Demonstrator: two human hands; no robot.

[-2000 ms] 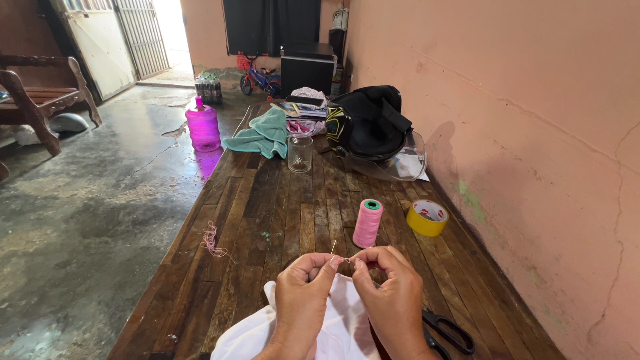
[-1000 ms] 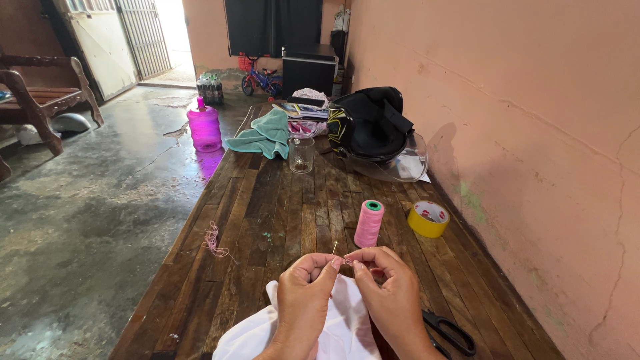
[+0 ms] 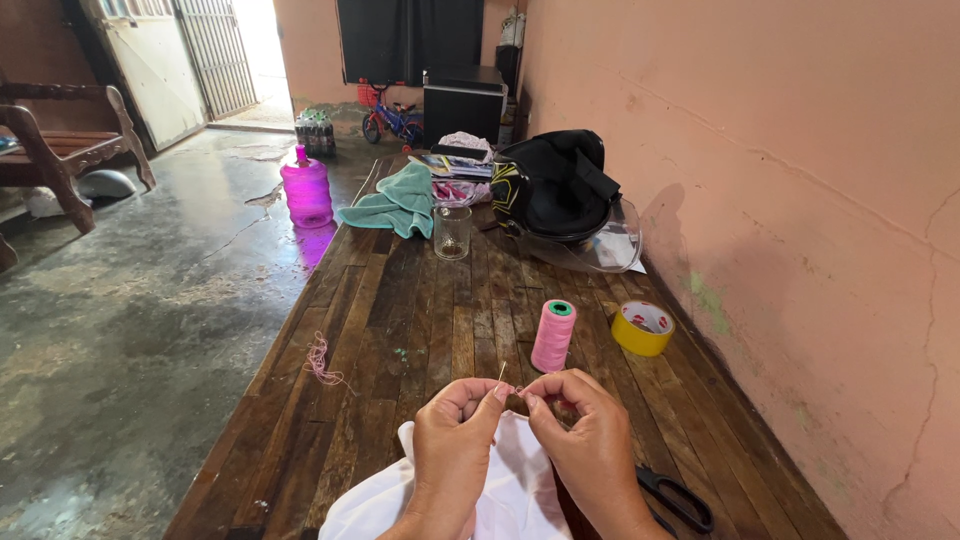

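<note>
My left hand (image 3: 454, 442) pinches a sewing needle (image 3: 502, 372) that points upward between thumb and forefinger. Close at its right, my right hand (image 3: 589, 435) pinches pink thread (image 3: 517, 391), which shows as a small loop between the fingertips of both hands. White cloth (image 3: 517, 487) lies beneath and between the hands at the table's near edge. A cone of pink thread (image 3: 553, 337) stands just beyond my right hand. The black handles of scissors (image 3: 679, 501) show to the right of my right wrist; their blades are hidden.
Yellow tape roll (image 3: 643, 328) sits right of the cone, and a tangle of pink thread (image 3: 321, 360) lies left on the wooden table (image 3: 420, 322). Farther back are a glass jar (image 3: 452, 234), a teal cloth (image 3: 397, 202) and a black helmet (image 3: 559, 187). A wall borders the right side.
</note>
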